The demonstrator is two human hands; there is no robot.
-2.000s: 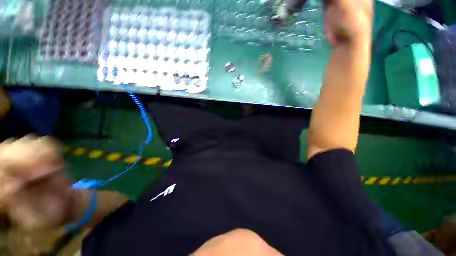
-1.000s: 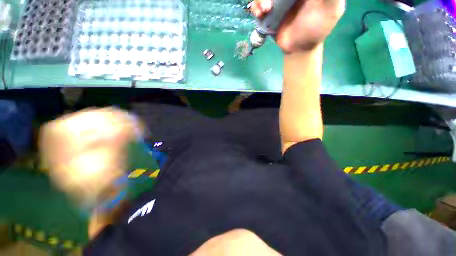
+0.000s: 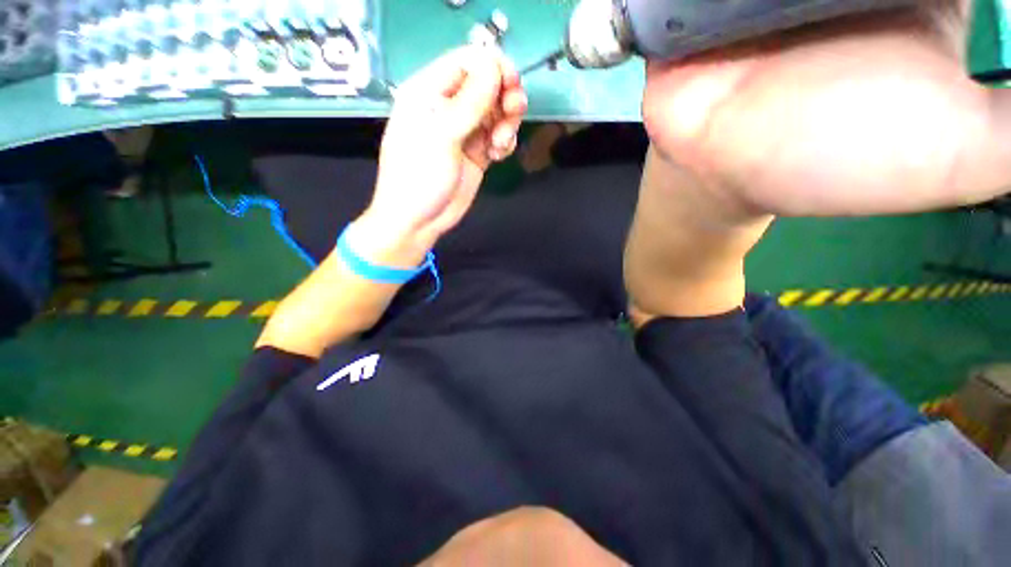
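Observation:
My right hand (image 3: 820, 122) is closed around the grey-black electric screwdriver (image 3: 743, 24), which lies sideways with its light nose and thin dark bit pointing left. My left hand (image 3: 443, 138) is at the bench edge with its fingertips pinched at a small silvery housing (image 3: 484, 35). The screwdriver's bit reaches close to these fingertips; whether it touches the housing is hard to tell. The fingers hide part of the small piece. A blue wrist strap (image 3: 383, 264) is on my left wrist.
The white blister tray (image 3: 211, 50) lies left of my left hand, with some units in its near pockets. The dark part tray (image 3: 22, 33) is at the far left. The bench edge (image 3: 266, 107) runs across the top. Cardboard boxes (image 3: 100, 515) stand on the floor at lower left.
My left hand has come from the lower left up to the bench edge. My right hand with the screwdriver has moved nearer and its bit now points left towards my left fingertips.

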